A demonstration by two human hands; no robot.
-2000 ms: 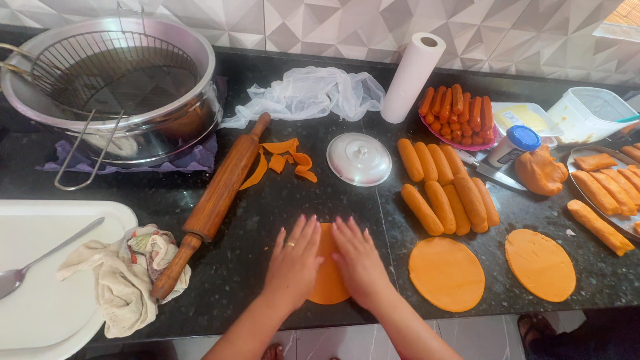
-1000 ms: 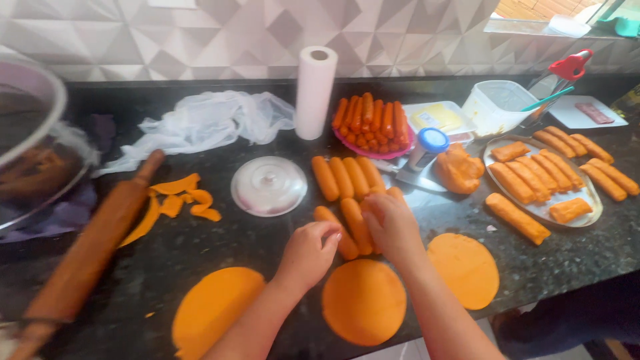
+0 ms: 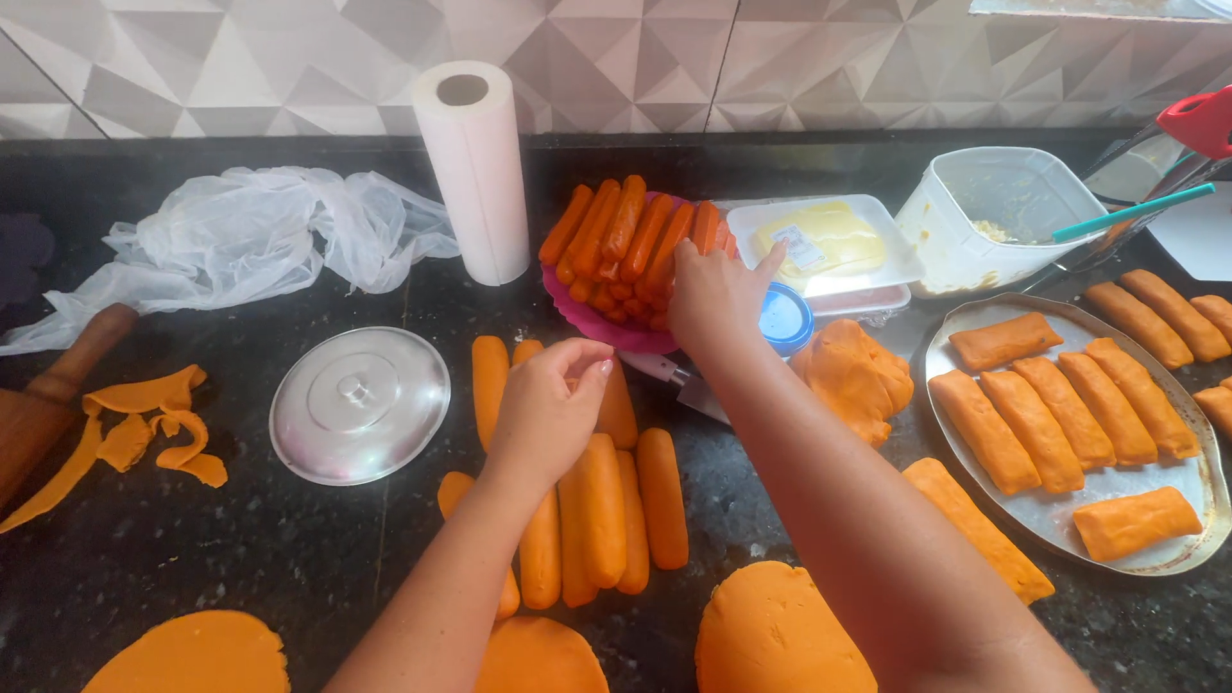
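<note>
My right hand (image 3: 720,294) reaches to the right side of a pink plate (image 3: 624,334) piled with sausages (image 3: 626,226), its fingers at the sausages; whether it grips one cannot be told. My left hand (image 3: 556,404) hovers over several smooth orange dough rolls (image 3: 602,510), thumb and fingertips close together, with no object seen between them. Flat orange dough rounds (image 3: 188,659) lie along the near edge, another round (image 3: 778,630) below my right forearm. An orange dough lump (image 3: 855,380) sits right of my right wrist, beside a blue-lidded container (image 3: 784,318).
A metal lid (image 3: 359,404), a wooden rolling pin (image 3: 48,399) and dough scraps (image 3: 135,438) lie at left. Behind stand a paper towel roll (image 3: 474,173) and a plastic bag (image 3: 241,231). At right are packaged cheese (image 3: 828,236), a white tub (image 3: 996,221) and a tray (image 3: 1189,553) of dough pieces.
My hands have left the dough round they were pressing two seconds ago. My right hand has moved from the dough rolls to the plate of sausages. The view has swung to the right.
</note>
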